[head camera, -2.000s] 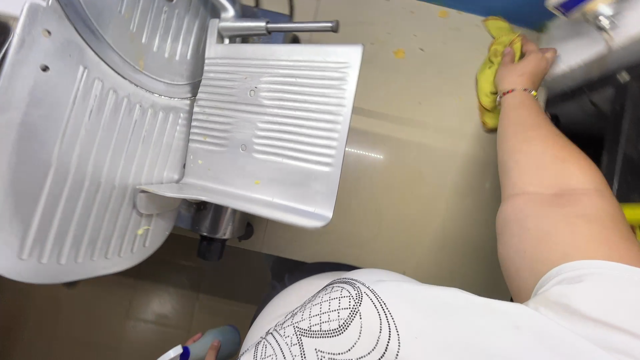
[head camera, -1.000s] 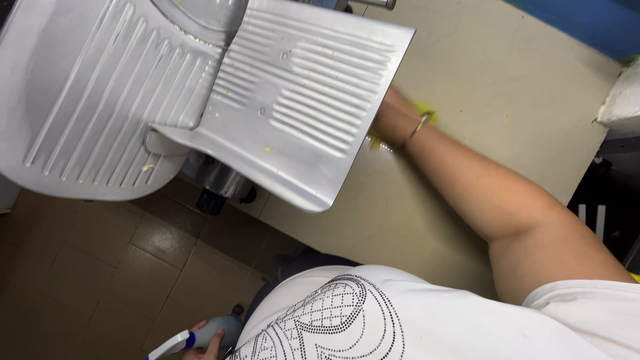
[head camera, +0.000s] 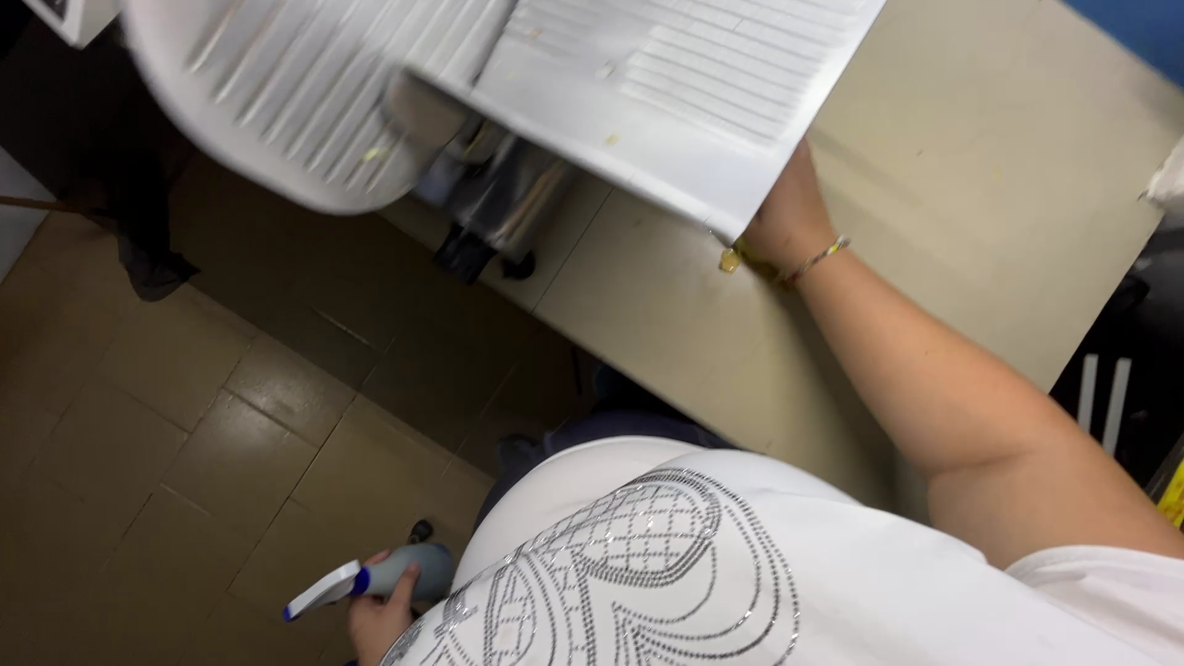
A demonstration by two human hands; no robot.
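My right hand [head camera: 794, 211] is on the beige countertop [head camera: 980, 203], partly hidden under the edge of the slicer's ribbed metal tray [head camera: 684, 111]. A bit of yellow cloth [head camera: 760, 263] shows beneath its wrist; the fingers are out of sight. Down at the lower left, my left hand [head camera: 384, 606] is closed around a grey-blue spray bottle [head camera: 421, 572] with a white and blue trigger head, held beside my body over the floor. A yellow scrap [head camera: 730, 260] shows at the tray's corner, and small crumbs lie on the slicer's metal plates.
The slicer's rounded ribbed plate [head camera: 305, 102] juts past the counter edge at the upper left, with a dark knob [head camera: 462, 254] below. Brown floor tiles [head camera: 231, 416] lie to the left. A blue surface [head camera: 1138, 32] is at the upper right, and dark equipment [head camera: 1124, 342] stands right of the counter.
My right hand has moved with the yellow cloth from the counter's far right to the slicer tray's edge. My left hand still holds the spray bottle. The view has shifted.
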